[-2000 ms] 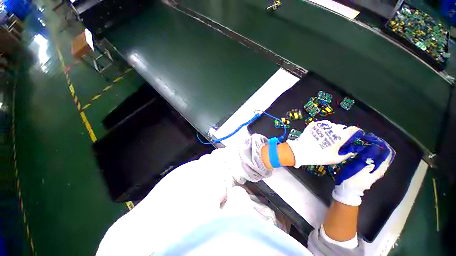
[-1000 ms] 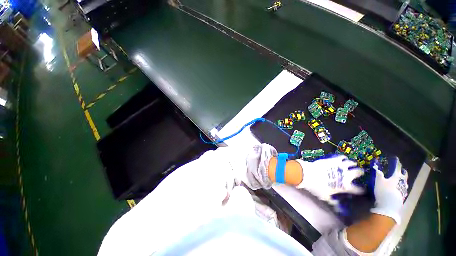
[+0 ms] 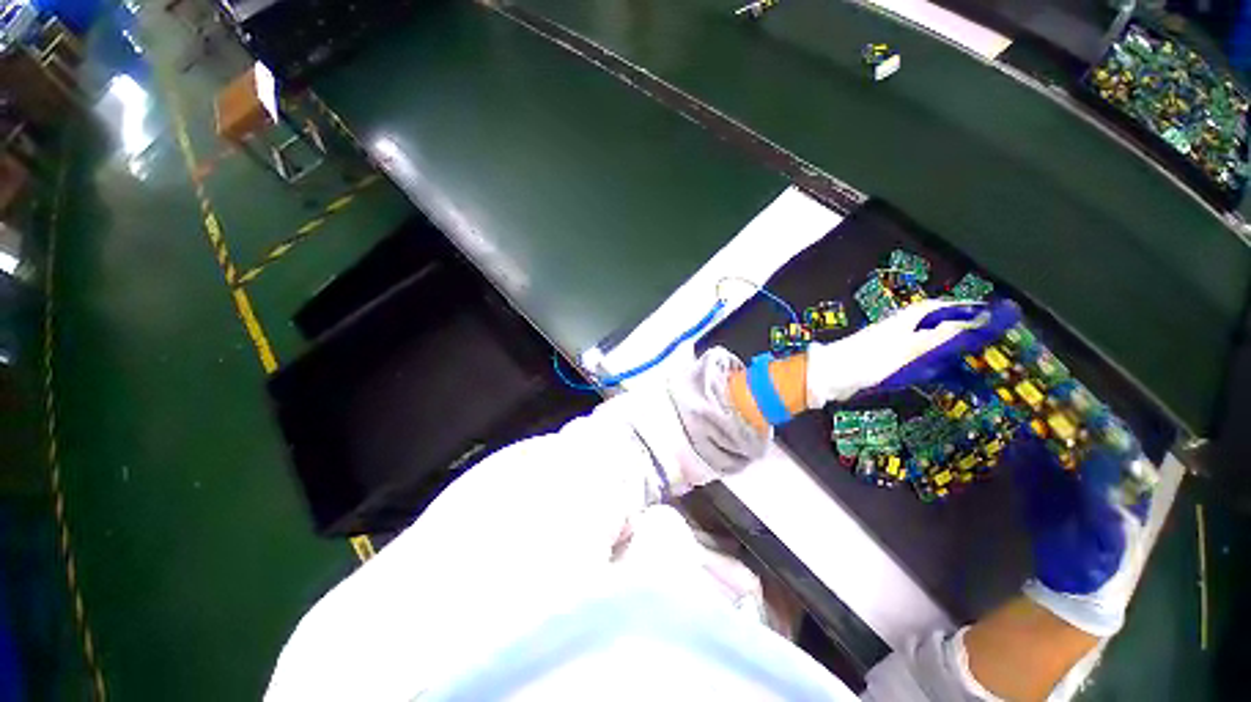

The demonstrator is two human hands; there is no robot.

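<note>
A board strip (image 3: pixel 1050 398) with yellow parts is held up over the right side of the black tray (image 3: pixel 947 562), slightly blurred. My left hand (image 3: pixel 919 350), in a white and blue glove with a blue wrist band, holds its far end. My right hand (image 3: pixel 1077 521), gloved the same, grips its near end from below. Loose single circuit boards (image 3: pixel 867 433) lie in the tray, several heaped below my left hand. Others lie near the tray's far edge, partly hidden by my left hand.
A white sheet (image 3: pixel 803 220) borders the tray. A blue cord (image 3: pixel 659 364) runs over it. A small board (image 3: pixel 882 59) lies on the green surface beyond. A bin full of boards (image 3: pixel 1183 110) stands at the far right. Black bins (image 3: pixel 425 398) are at the lower left.
My hands have risen and spread apart and now hold a strip between them. The heap in the tray shows more fully. A small board has appeared on the far green surface.
</note>
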